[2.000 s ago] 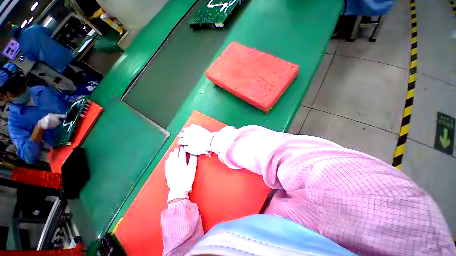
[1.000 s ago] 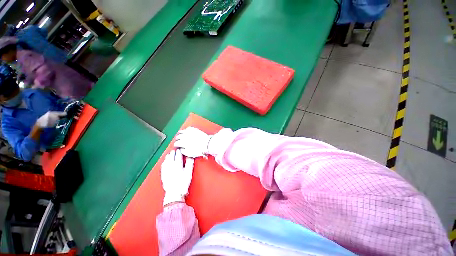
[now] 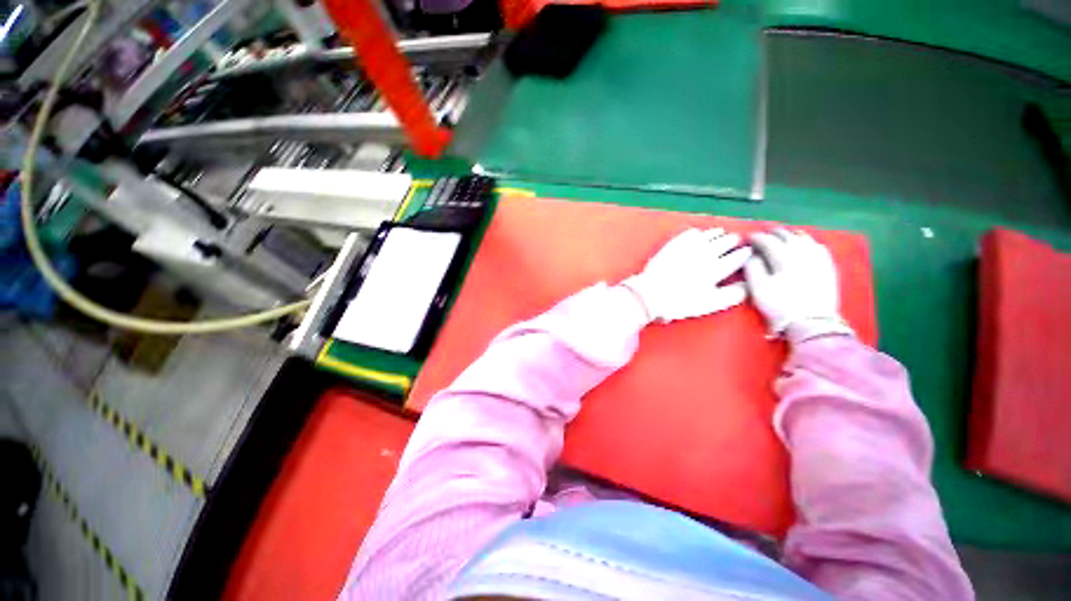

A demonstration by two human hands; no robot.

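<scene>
A flat red foam pad (image 3: 705, 411) lies on the green bench in front of me. My left hand (image 3: 691, 276), in a white glove, rests on the upper part of the pad. My right hand (image 3: 794, 279), also white-gloved, rests beside it, with the fingertips of both hands close together. I see no object in either hand. The fingers lie partly spread on the left hand and bent on the right hand.
A thick red foam block (image 3: 1029, 364) stands at the right edge. A white record sheet (image 3: 399, 289) in a black frame and a black calculator (image 3: 456, 202) lie left of the pad. A black object (image 3: 554, 41) sits across the bench. A pale hose (image 3: 129, 319) curves at far left.
The view has swung left, bringing the record sheet and calculator into sight and moving the foam block to the right edge. The circuit board and the other people at the bench have left view. Both hands remain on the pad.
</scene>
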